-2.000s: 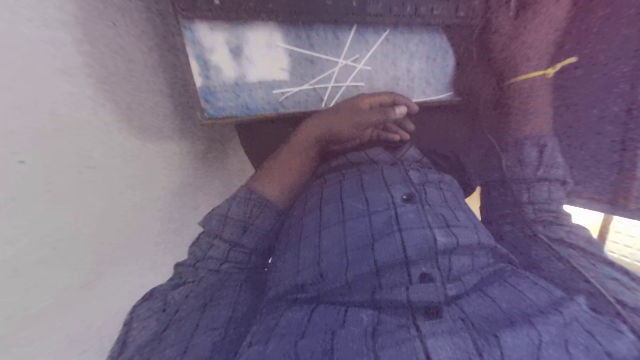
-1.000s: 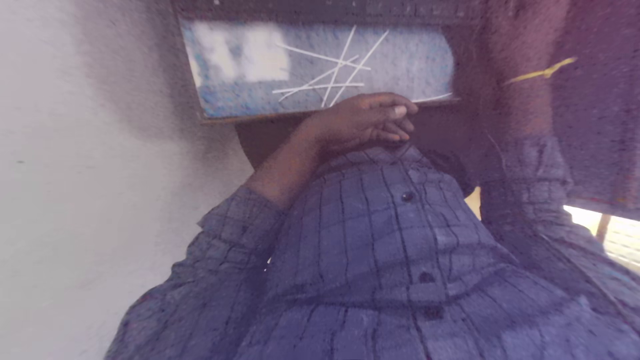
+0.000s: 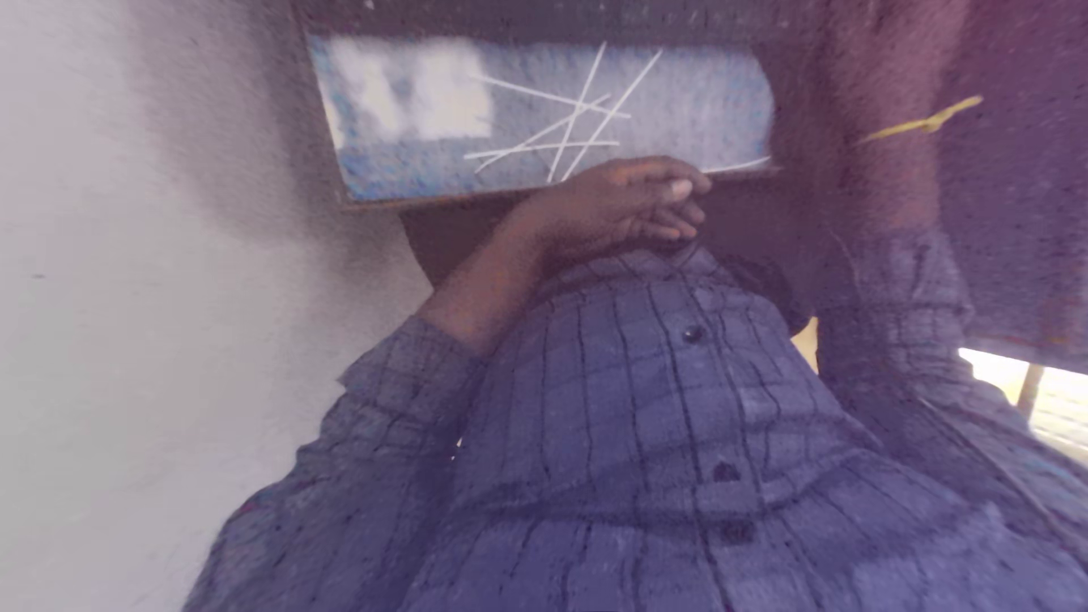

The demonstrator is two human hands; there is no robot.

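Note:
My left hand (image 3: 642, 202) lies at the near edge of a blue and whitish glossy panel (image 3: 705, 93), just above my shirt front. Its fingers are loosely bent, slightly apart, and nothing shows in them. Beyond it, several thin white sticks (image 3: 595, 126) cross one another in a loose heap on the panel. At the upper right, my right hand (image 3: 897, 42) is blurred, dim and cut by the top edge of the view, so its fingers and anything in them are hidden. A yellow band (image 3: 926, 124) circles that wrist.
A dark frame edge (image 3: 450, 202) borders the panel. A pale wall or similar plain surface (image 3: 153, 340) fills the left side. Dark purplish cloth or surface (image 3: 1020, 212) lies at the right, with a bright gap (image 3: 990, 374) below it. My checked shirt (image 3: 629, 408) fills the lower middle.

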